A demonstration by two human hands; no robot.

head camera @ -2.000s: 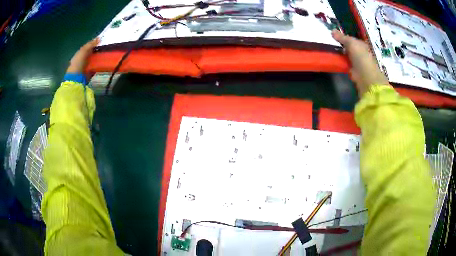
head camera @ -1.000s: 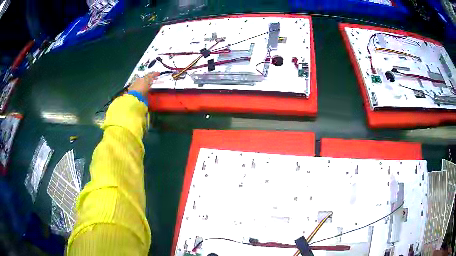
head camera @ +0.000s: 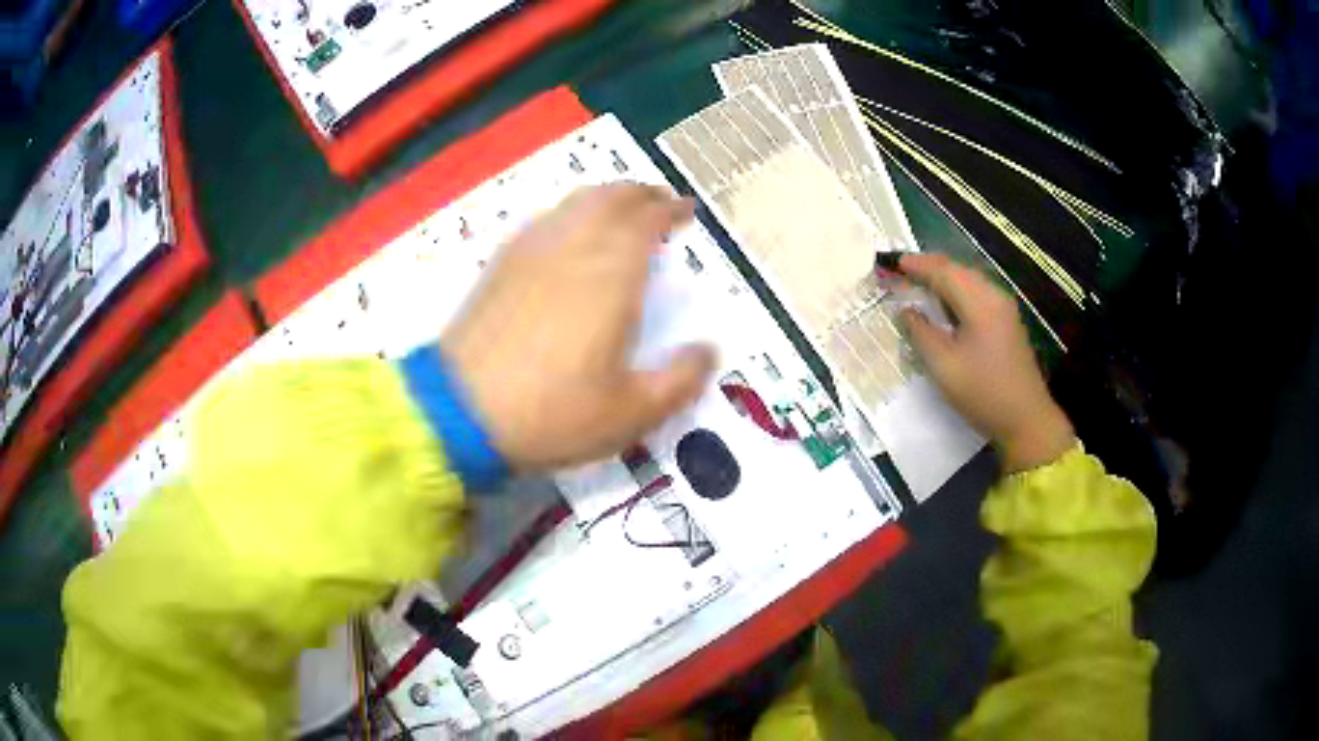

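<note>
My left hand (head camera: 557, 333), with a blue wrist strap, is blurred above the white display back (head camera: 420, 326). Its thumb and fingers are apart and no held thing shows. My right hand (head camera: 984, 348) is over the sticker sheets (head camera: 803, 217) right of the panel, a small black tape piece (head camera: 887, 262) at its fingertips. On the panel are a black oval speaker (head camera: 709, 463), a green circuit board (head camera: 826, 443), a dark red cable bundle (head camera: 509, 562) and black tape (head camera: 440, 631) across it. My left sleeve hides part of the panel.
Red-orange foam (head camera: 420, 203) borders the panel. Another panel on foam (head camera: 87, 246) lies at the far left, and one more (head camera: 391, 51) at the top. Long yellow-edged black strips (head camera: 984, 196) lie beyond the sheets. A dark, glossy surface is at the right.
The view has swung right, onto the near panel and sticker sheets. My left hand has left the far panel and is over the near one. My right hand has come to the sheets.
</note>
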